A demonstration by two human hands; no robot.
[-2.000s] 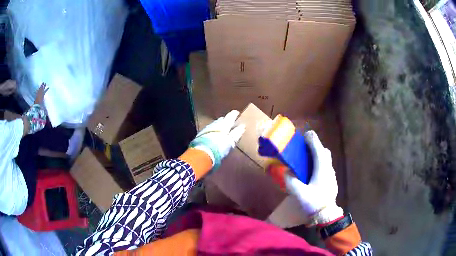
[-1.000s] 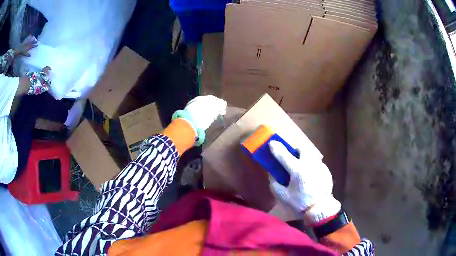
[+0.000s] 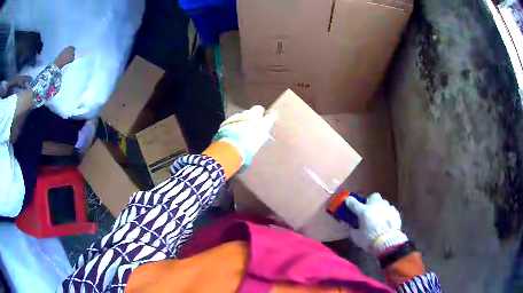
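Note:
A brown carton [image 3: 304, 154] lies in front of me, turned at an angle, its top face shut. A shiny strip of tape runs across that face toward its right edge. My left hand [image 3: 248, 133], in a white knit glove, rests on the carton's upper left edge. My right hand [image 3: 375, 222], also gloved, is closed around the blue and orange tape gun [image 3: 343, 207], whose orange end is at the carton's lower right edge. The underside of the carton is hidden.
Flat carton blanks [image 3: 315, 57] stand behind the carton, a blue crate [image 3: 212, 20] beyond them. A stained wall [image 3: 453, 143] is at right. At left are finished cartons [image 3: 163, 143], a red stool [image 3: 60, 200], a white plastic bag [image 3: 97, 51] and a person's hand [image 3: 64, 57].
The tape gun has moved down and right, from over the carton to its right edge. A tape strip now shows. My left hand has moved right onto the carton.

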